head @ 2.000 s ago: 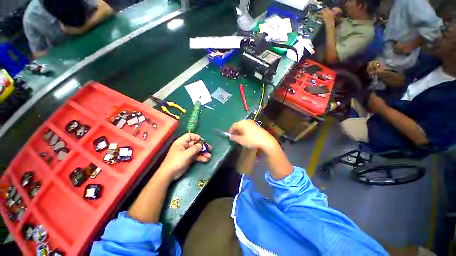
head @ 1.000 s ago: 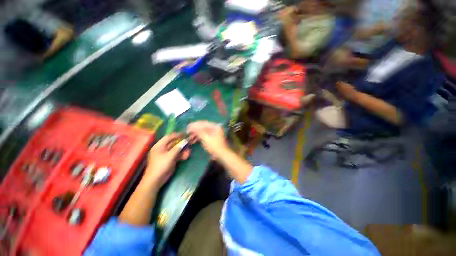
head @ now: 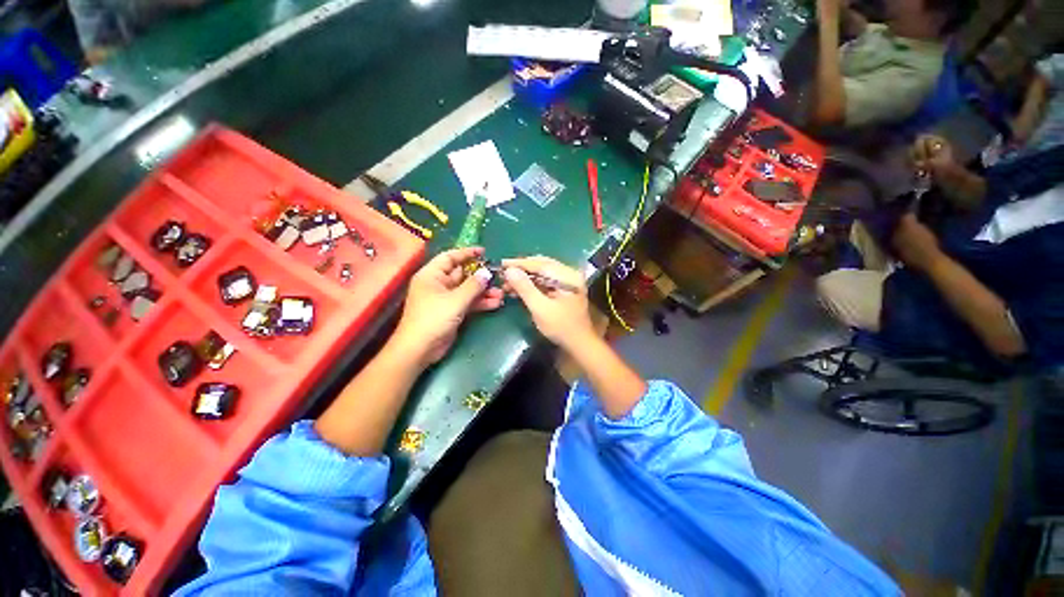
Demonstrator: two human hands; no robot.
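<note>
My left hand [head: 441, 301] holds a small dark module [head: 481, 269] with a shiny part between thumb and fingers, above the green bench. My right hand [head: 552, 302] holds a slim dark pen-like tool [head: 548, 281], its tip pointing left at the module. Whether the tip touches it is too small to tell. A green-handled tool [head: 471, 222] lies just beyond my left hand. The red-orange compartment tray [head: 128, 402] at the left holds dark housings [head: 215, 400] and small metal parts [head: 306, 229] in its cells.
Yellow-handled pliers [head: 408, 210], a white paper [head: 481, 173], a small clear bag [head: 538, 184] and a red stick [head: 594, 194] lie beyond my hands. A black box [head: 648, 99] stands farther along. Brass-coloured bits [head: 412, 441] lie near the bench edge. A seated person [head: 933, 257] is at the right.
My right hand has moved left to the module, bringing the slim tool to it. My left hand still holds the module. The view swung and came back.
</note>
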